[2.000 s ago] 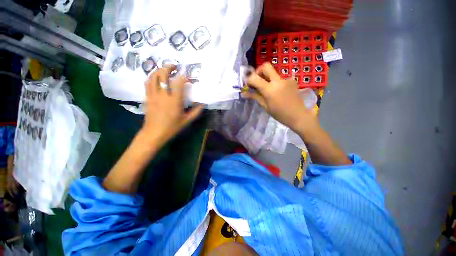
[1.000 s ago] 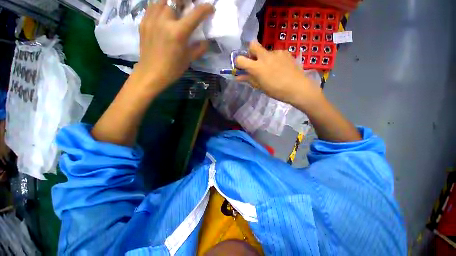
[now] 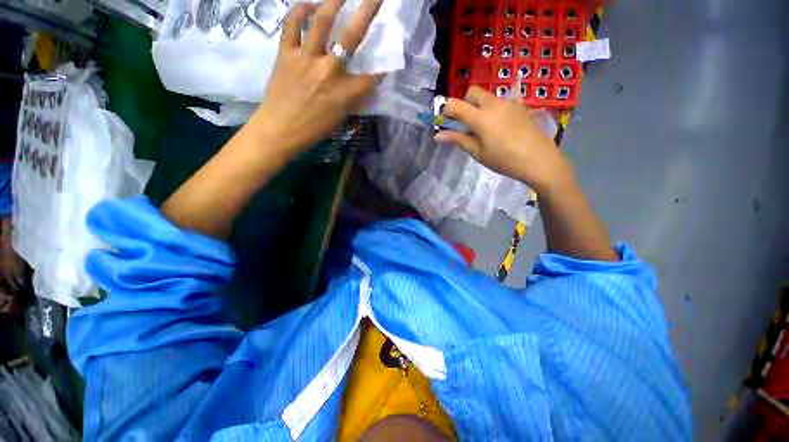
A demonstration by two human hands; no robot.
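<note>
My left hand (image 3: 316, 82) is spread over the white liner (image 3: 199, 65), its fingertips near the top edge of the picture. I see nothing held in it. Silver watch cases (image 3: 266, 15) lie in a row on the liner, left of the hand; others may be hidden under it. My right hand (image 3: 502, 134) is closed at the fingertips on a small silver watch case (image 3: 439, 105), at the liner's right side. A slim tool with a yellow band (image 3: 439, 118) shows at the same fingertips, mostly hidden and blurred.
A red parts tray (image 3: 510, 52) with a white label (image 3: 593, 49) is beyond my right hand. Crumpled clear film (image 3: 467, 186) hangs at the bench edge. Another white sheet with cases (image 3: 78, 190) lies at left. Yellow-black tape (image 3: 512, 255) marks the grey floor.
The view has shifted, so the liner and tray sit higher in the picture. My left hand has moved across the liner with fingers spread. My right hand still holds the case beside the liner.
</note>
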